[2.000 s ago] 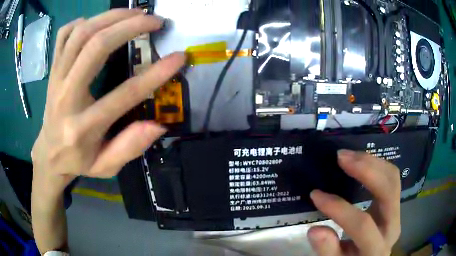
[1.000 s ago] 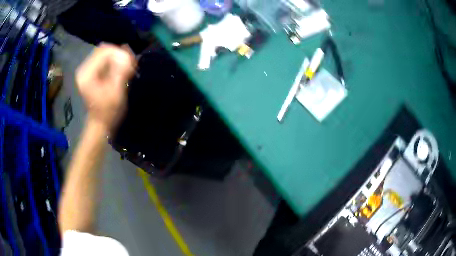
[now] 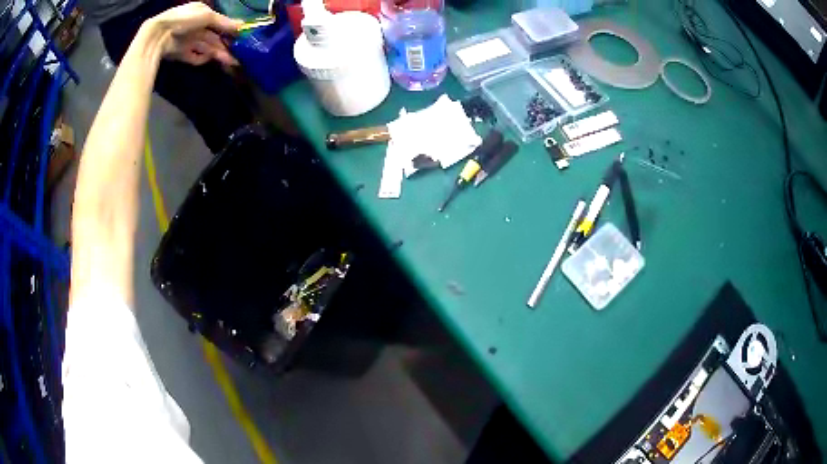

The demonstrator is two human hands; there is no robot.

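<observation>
My left hand (image 3: 192,33) is at the top left, its arm stretched out, with its fingertips at the edge of a blue bin (image 3: 263,56). Thin yellowish strips show at the bin's rim beside the fingers; whether the fingers hold anything cannot be told. My right hand is out of the picture. The opened laptop (image 3: 725,412) is cut off at the lower right, on a black sheet (image 3: 635,415). Its white cooling fan (image 3: 755,356), grey plate and orange-patterned flex (image 3: 671,439) show. The fan sticks out at the laptop's upper corner.
On the green mat (image 3: 453,272) are a white tub (image 3: 343,68), a bottle (image 3: 415,45), screw boxes (image 3: 544,95), tape rings (image 3: 617,56), screwdrivers (image 3: 471,170), white scraps (image 3: 435,134), and a small clear box (image 3: 603,265). A black waste bin (image 3: 236,245) stands below the bench edge.
The view has swung left, away from the laptop. My left hand has left the laptop and reached out to the blue bin. My right hand, over the battery before, is out of view.
</observation>
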